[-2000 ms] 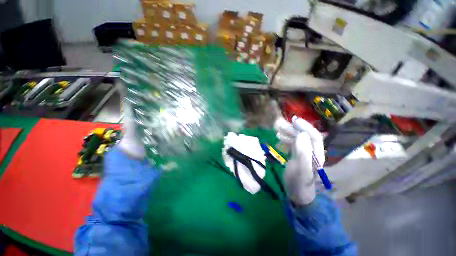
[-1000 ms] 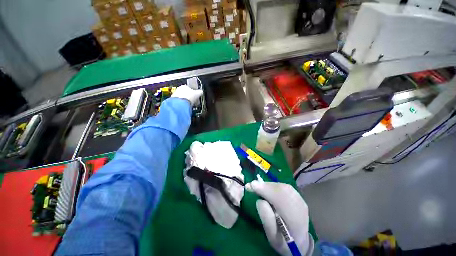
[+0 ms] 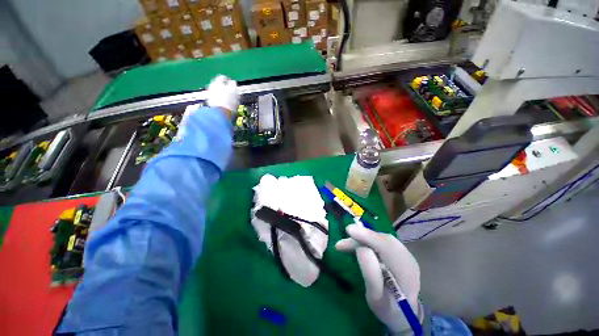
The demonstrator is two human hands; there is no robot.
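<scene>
My left hand (image 3: pixel 223 93), in a white glove, reaches over the conveyor between two power boards; whether it touches one is hidden by the hand and sleeve. One power board (image 3: pixel 257 121) with a silver heatsink lies just right of it, another (image 3: pixel 157 136) lies left, partly behind my sleeve. My right hand (image 3: pixel 387 269), white gloved, holds a marker pen (image 3: pixel 402 298) with its blue end down toward the frame's bottom, above the green mat's right edge. A black brush (image 3: pixel 286 226) lies on a crumpled white cloth (image 3: pixel 299 190).
A dispenser bottle (image 3: pixel 363 174) and a yellow-and-blue pen or knife (image 3: pixel 346 202) stand and lie right of the cloth. A blue piece (image 3: pixel 272 315) is on the mat. A power board (image 3: pixel 71 244) sits on the red mat (image 3: pixel 26 262). A dark handheld device or screen (image 3: pixel 479 152) is at right.
My left hand has moved left and back from the right-hand conveyor board, which now shows uncovered. The large green board held two seconds ago is no longer seen. My right hand still holds the pen.
</scene>
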